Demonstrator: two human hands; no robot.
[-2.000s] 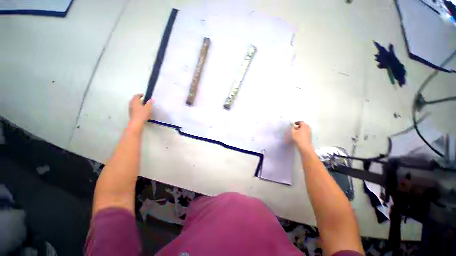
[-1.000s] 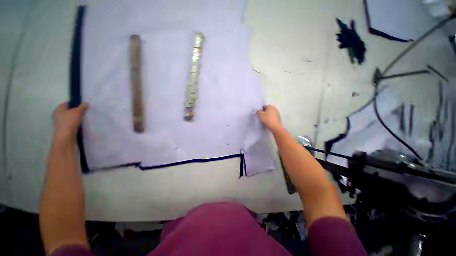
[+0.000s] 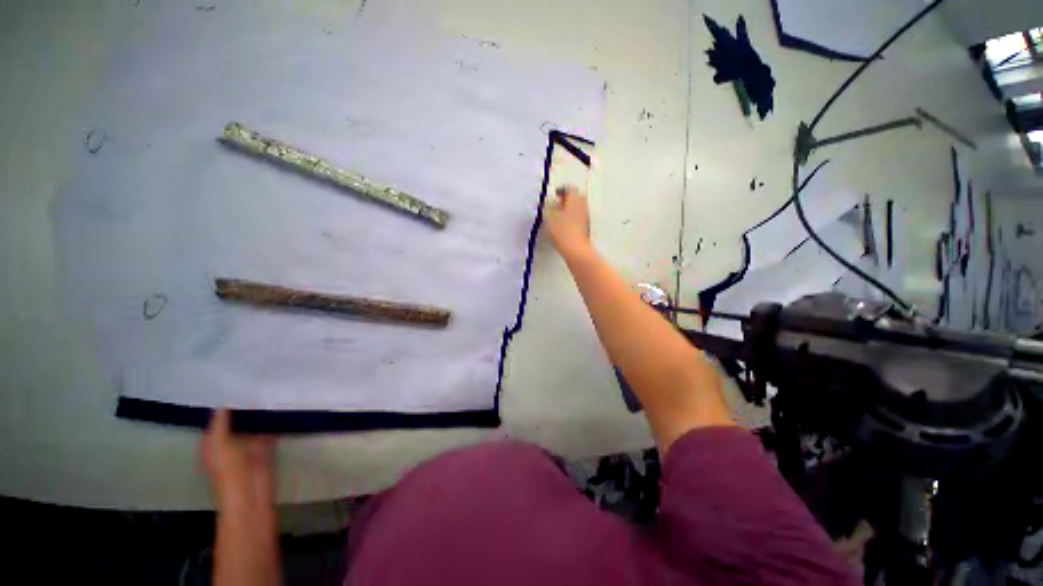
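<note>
The fabric ply stack, topped with a white paper marker, lies flat on the cutting table. Its dark navy edge faces me, and its notched edge runs up the right side. A speckled silver-green metal bar and a rusty brown bar lie on the paper. My left hand is blurred at the stack's near edge, overlapping the dark border; its grip is unclear. My right hand is closed at the notched right edge, with its fingertips partly hidden.
The cutting machine stands at the right, beside my right forearm, with a dark cable curving above it. A dark star-shaped cloth bundle lies at the upper right. More white-topped pieces lie behind the machine.
The ply stack with both bars has turned counterclockwise, so the dark strip from its left side now faces me. My left hand has moved nearer my body. The camera view has shifted.
</note>
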